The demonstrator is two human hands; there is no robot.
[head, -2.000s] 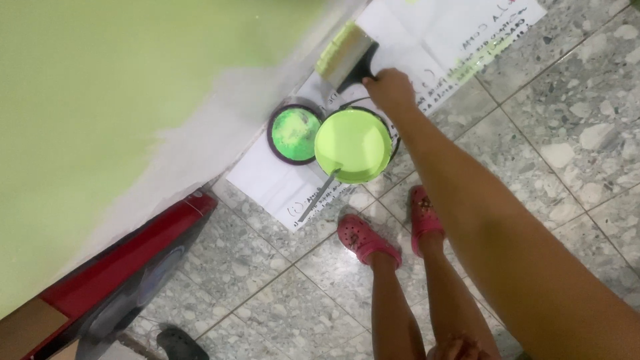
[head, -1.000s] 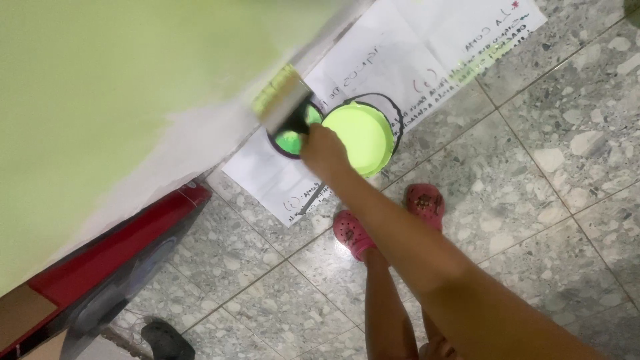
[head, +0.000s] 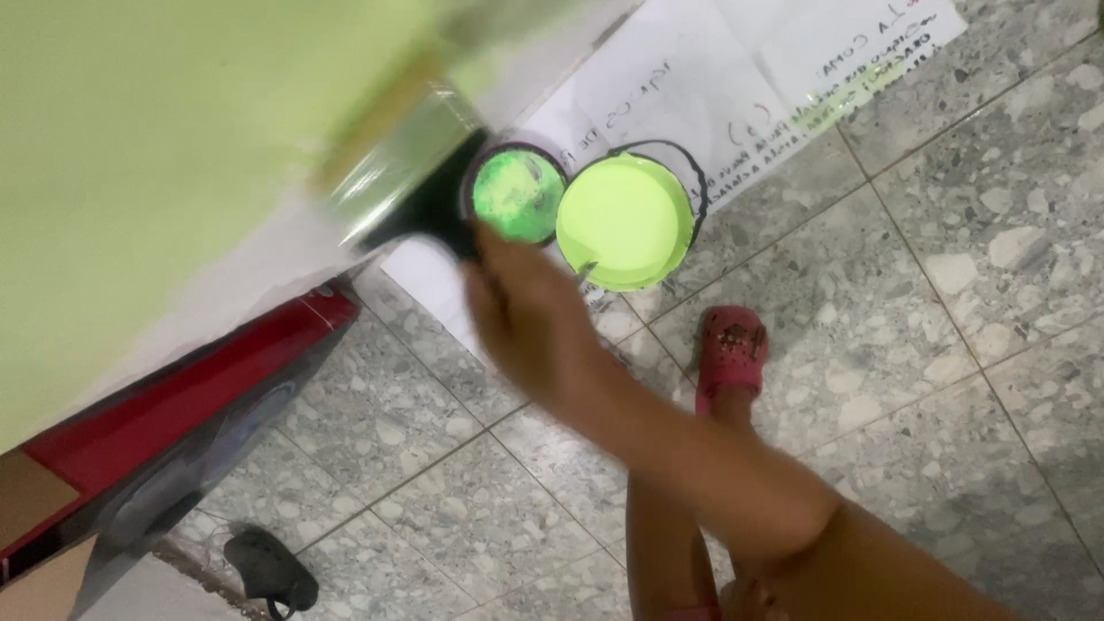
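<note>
My right hand (head: 539, 319) is shut around the black handle of a wide paintbrush (head: 405, 164). The blurred bristles are over the light green wall (head: 198, 112); whether they touch it I cannot tell. Just past my fingers lies a round, dark-rimmed lid or shallow container (head: 517, 194) smeared with green paint. Beside it stands a bucket of lime green paint (head: 630, 220), with a black bail handle and a thin stick at its near edge. At the bottom edge, partly cut off near my leg, is my left hand (head: 750, 599); its grip is unclear.
White paper sheets (head: 681, 95) with handwriting and green smears cover the floor along the wall. A red and dark box-like object (head: 198, 397) leans near the wall at the left. A black clog (head: 272, 569) lies lower left. My foot wears a pink clog (head: 733, 349) on the terrazzo tiles.
My right hand has carried the brush from above the bucket, leftward past the round lid, to the painted wall. The bucket and the lid have stayed on the paper.
</note>
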